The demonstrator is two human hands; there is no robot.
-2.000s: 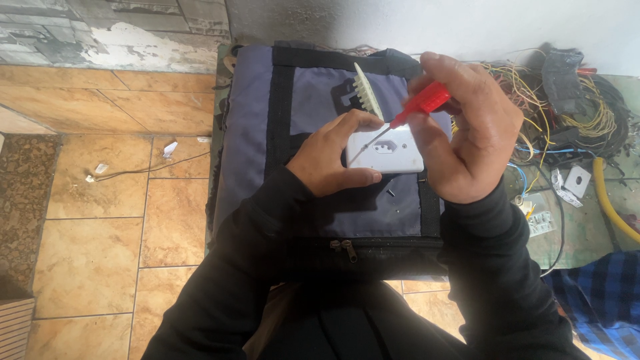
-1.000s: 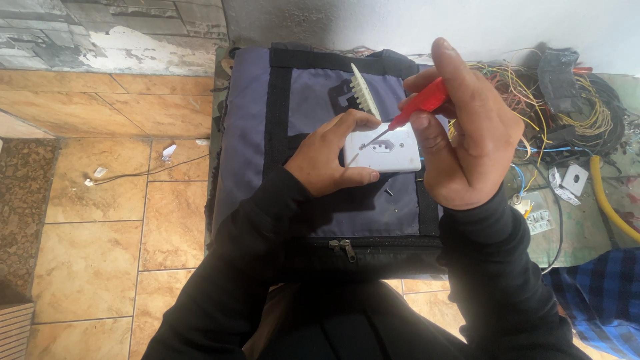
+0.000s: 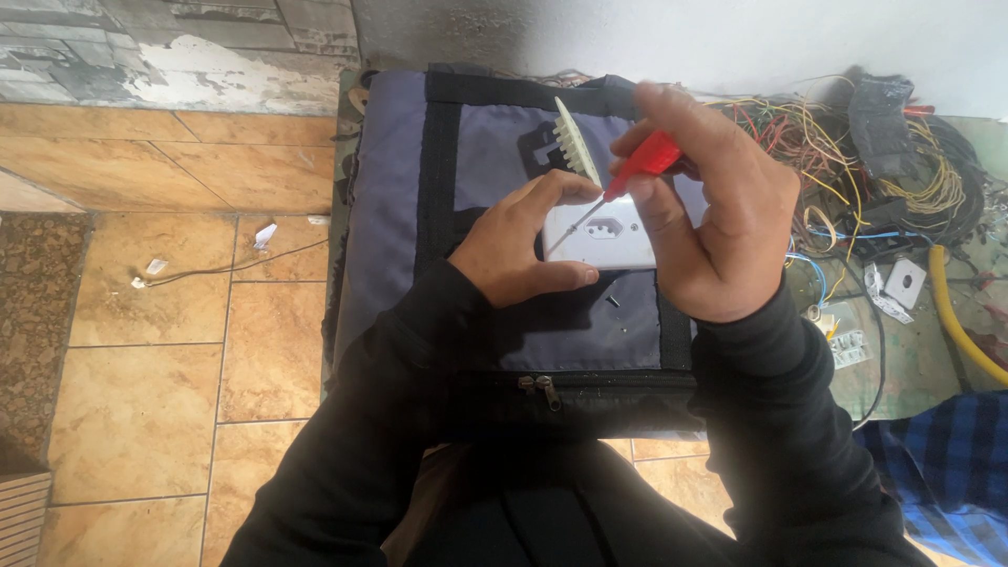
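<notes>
My left hand point(image 3: 524, 236) grips the left end of a white power socket with its faceplate point(image 3: 602, 250), thumb along the near edge and fingers at the far edge. The red-handled screwdriver point(image 3: 642, 165) is in my right hand point(image 3: 717, 213), its thin shaft slanting down across the plate's left part, near a screw there. Another screw shows right of the socket opening. A pale toothed plastic strip point(image 3: 576, 142) stands tilted just behind the faceplate. One small dark screw point(image 3: 613, 301) lies on the bag's fabric, nearer to me.
Under the work is a grey-blue fabric bag point(image 3: 504, 331) with black straps. To the right lie tangled wires point(image 3: 819, 150), a small white plate point(image 3: 905, 283), clear packaging with white connectors point(image 3: 849, 348) and a yellow hose point(image 3: 949, 315). A thin cable point(image 3: 236, 270) lies on the tiled floor at left.
The fingers of my right hand have shifted around the red handle. My left hand and the socket plate stay in nearly the same place.
</notes>
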